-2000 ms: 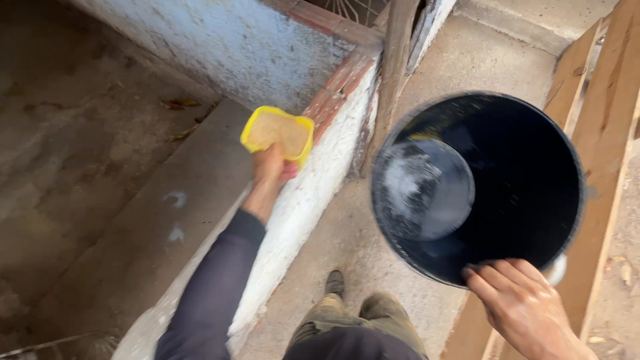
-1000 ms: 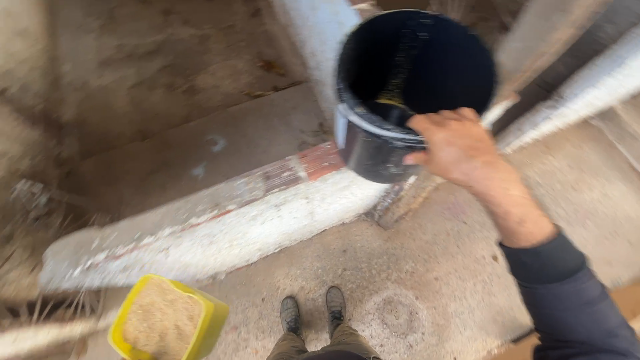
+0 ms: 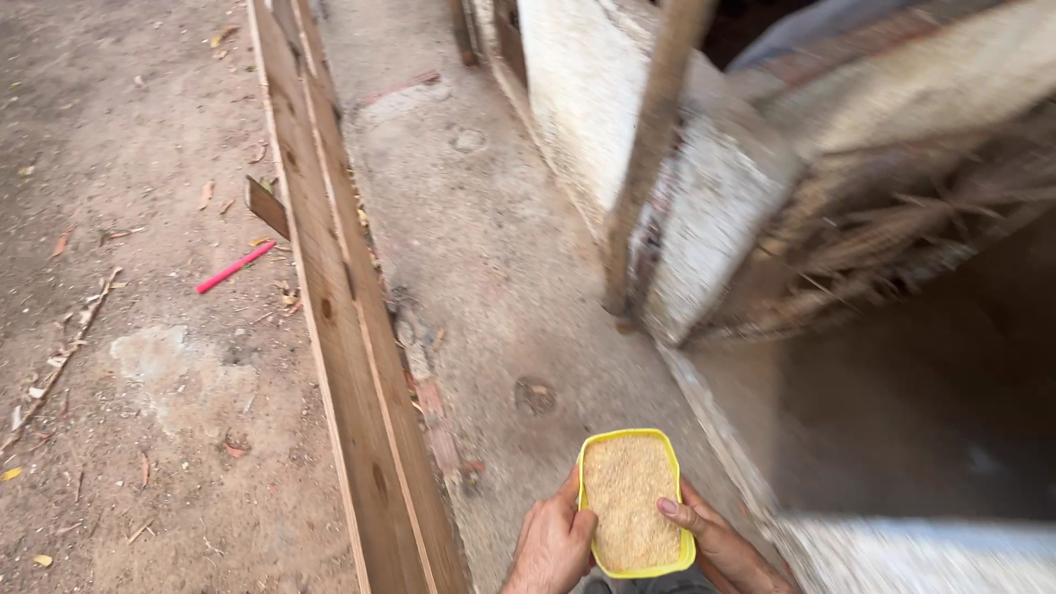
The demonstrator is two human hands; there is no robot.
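Observation:
Both hands hold a yellow plastic container (image 3: 686, 554) near the bottom of the head view. Coarse, pale tan meal (image 3: 631, 495) fills it almost to the rim. My left hand (image 3: 551, 535) grips its left side, with the thumb near the rim. My right hand (image 3: 716, 536) grips the right side, its thumb lying over the rim by the meal. The fingers beneath the container are mostly hidden. The black bucket is not in view.
Long wooden planks (image 3: 363, 330) run along the left edge of the concrete walkway (image 3: 487, 247). A wooden post (image 3: 652, 157) stands against a low whitewashed wall (image 3: 577, 91) on the right. Dry branches (image 3: 891, 223) lie beyond it. A pink stick (image 3: 235, 267) lies on the dirt.
The black bucket, held in my right hand a second ago, has left the view. My right hand is now on the yellow container along with my left. The view has swung round strongly.

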